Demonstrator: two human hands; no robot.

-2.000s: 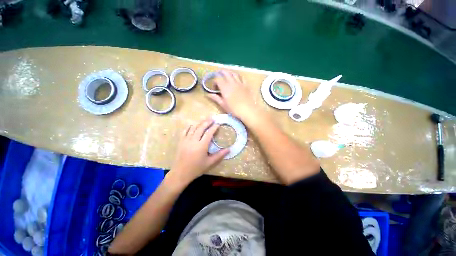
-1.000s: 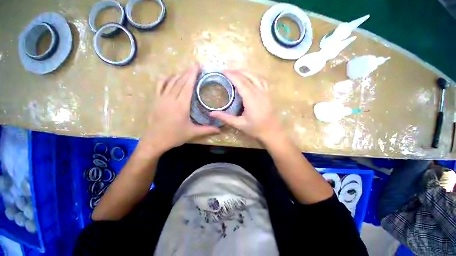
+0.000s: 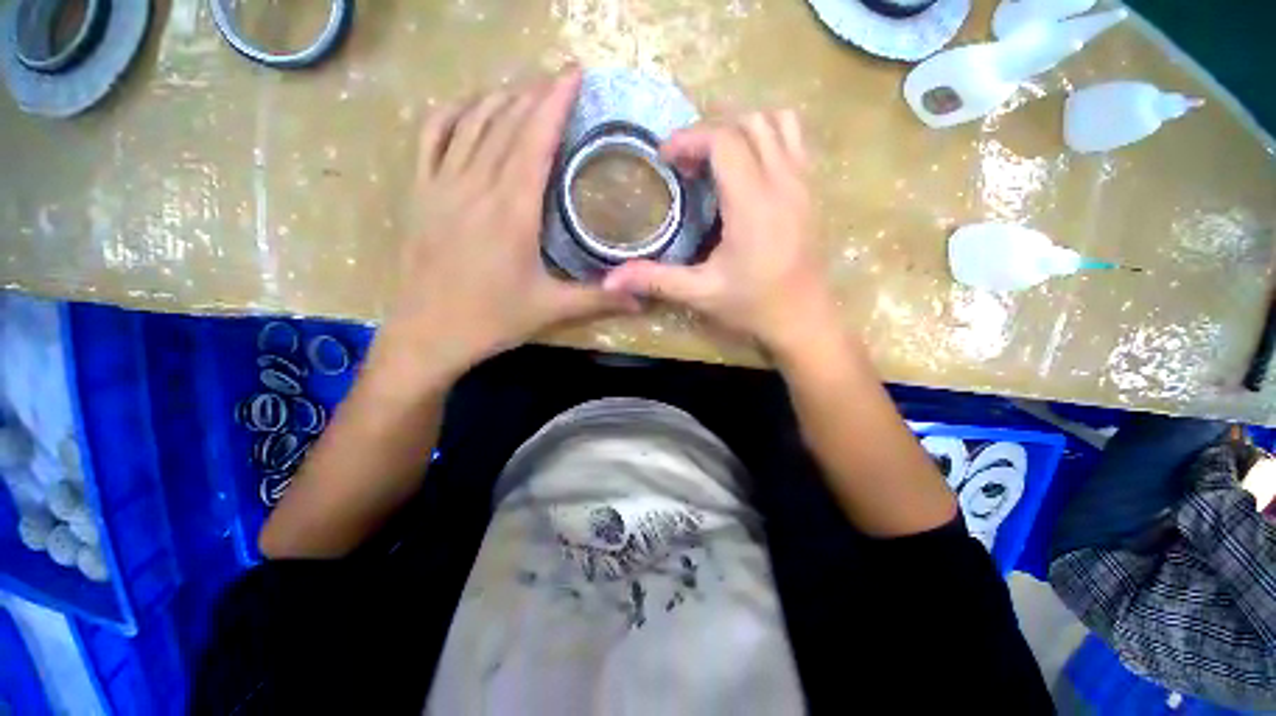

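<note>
A mottled grey ring disc point(image 3: 627, 101) lies on the tan bench in front of me, with a collar ring point(image 3: 572, 228) around its centre hole; the ring's silver rim faces up. My left hand point(image 3: 490, 224) grips the left side of the disc and ring, thumb at the near edge. My right hand point(image 3: 756, 224) grips the right side, its index finger on the ring's far right rim and its thumb at the near rim. The palms partly hide the disc's sides.
Glue bottle point(image 3: 1008, 259) with teal tip lies right; another white bottle point(image 3: 1119, 115) and a long-nozzle bottle point(image 3: 987, 77) lie beyond. Joined disc point(image 3: 115, 63) and loose ring point(image 3: 298, 59) are far left. Ring bin point(image 3: 182, 420) is below left, disc bin point(image 3: 1043, 483) below right.
My right hand has brought a collar ring from the far side onto the disc, and both hands now hold them. The view has shifted, so the bench items sit higher in the frame.
</note>
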